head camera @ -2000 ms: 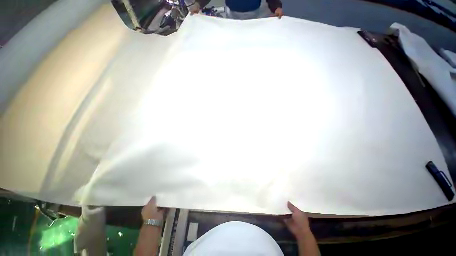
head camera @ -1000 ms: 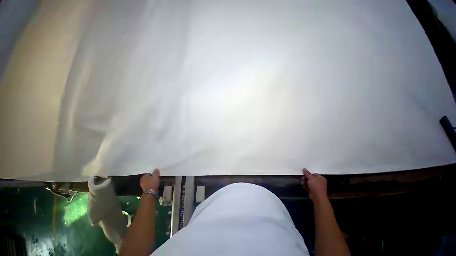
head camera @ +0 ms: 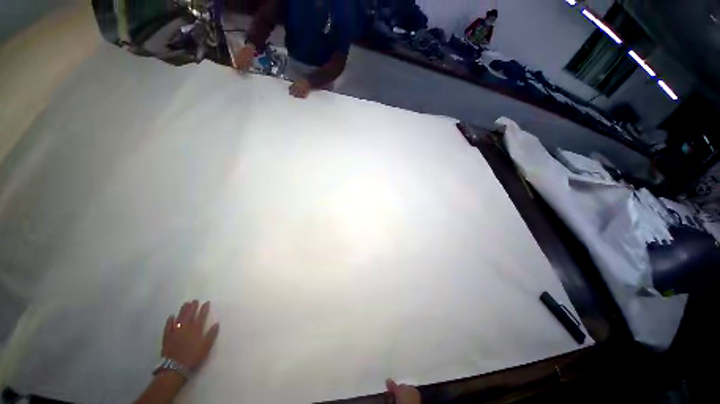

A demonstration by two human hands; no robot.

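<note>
The white fabric covers the table as a wide smooth sheet. My left hand, with a ring and a metal watch or bracelet at the wrist, lies flat on the fabric at the lower left, fingers apart. My right hand is at the fabric's near edge at the bottom of the picture, mostly cut off; its thumb shows on the edge, and its grip is hidden. A black bar lies on the sheet's near right corner. Another dark bar lies at the far right corner.
Another person stands across the table with both hands at the fabric's far edge. Crumpled white cloth lies right of the dark tabletop strip. Shiny machine parts are at the far left. Dark cloth piles and a seated person are behind.
My left hand has gone from the near edge onto the fabric and opened flat. My right hand is still at the edge. The view has turned up and right. The other person's hands are closer together.
</note>
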